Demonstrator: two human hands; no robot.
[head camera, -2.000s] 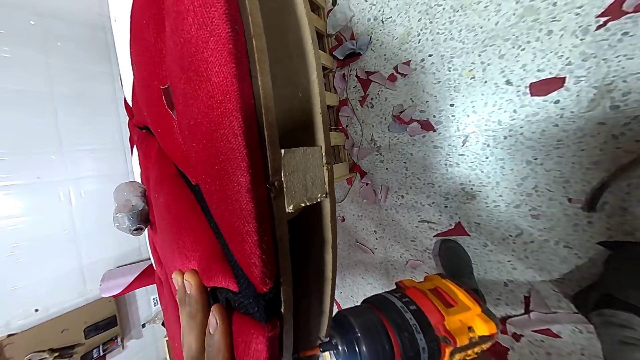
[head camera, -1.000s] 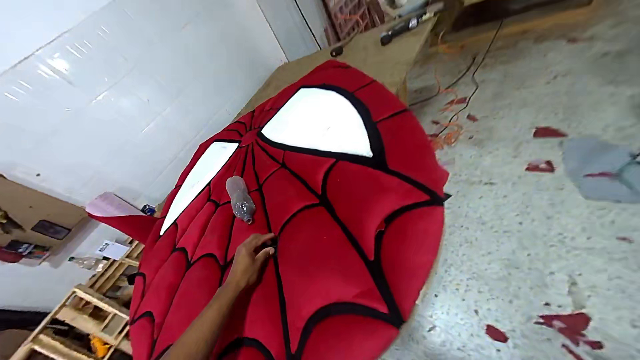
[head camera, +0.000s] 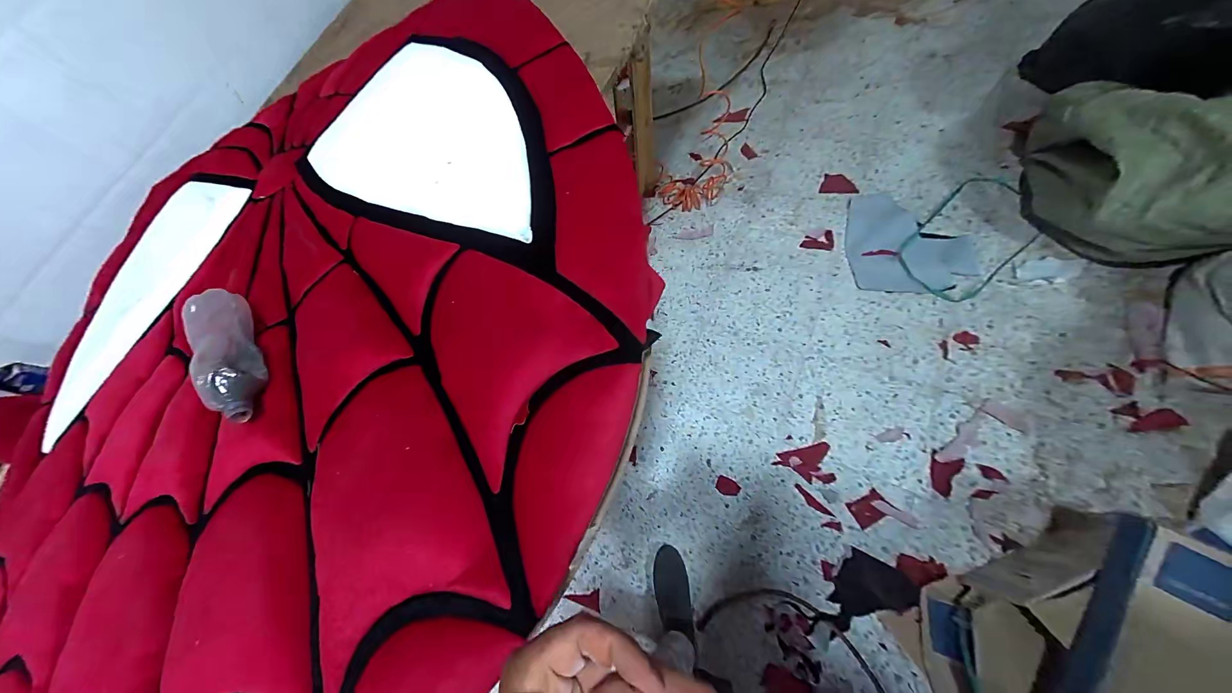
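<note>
A large round panel covered in red fabric (head camera: 404, 491), with black web lines and two white eye shapes (head camera: 433, 144), fills the left side. A crumpled clear plastic bottle (head camera: 225, 356) lies on the red fabric below the eyes. At the bottom edge of the view, what looks like my left hand (head camera: 587, 659) is beside the panel's lower right rim. Its fingers are curled, and the frame cuts off its lower part, so whether it holds anything cannot be told. My right hand is not in view.
Red fabric scraps (head camera: 804, 460) litter the speckled floor. Grey material (head camera: 895, 245) and orange cord (head camera: 693, 188) lie farther back. Opened cardboard (head camera: 1145, 616) is at lower right, a green-grey bag or cloth (head camera: 1136, 178) at upper right. A shoe (head camera: 672, 582) is near the panel's rim.
The hand that lay on the red fabric has moved off to the panel's rim and curled its fingers. The cordless drill seen two seconds ago is out of view. The view has swung widely.
</note>
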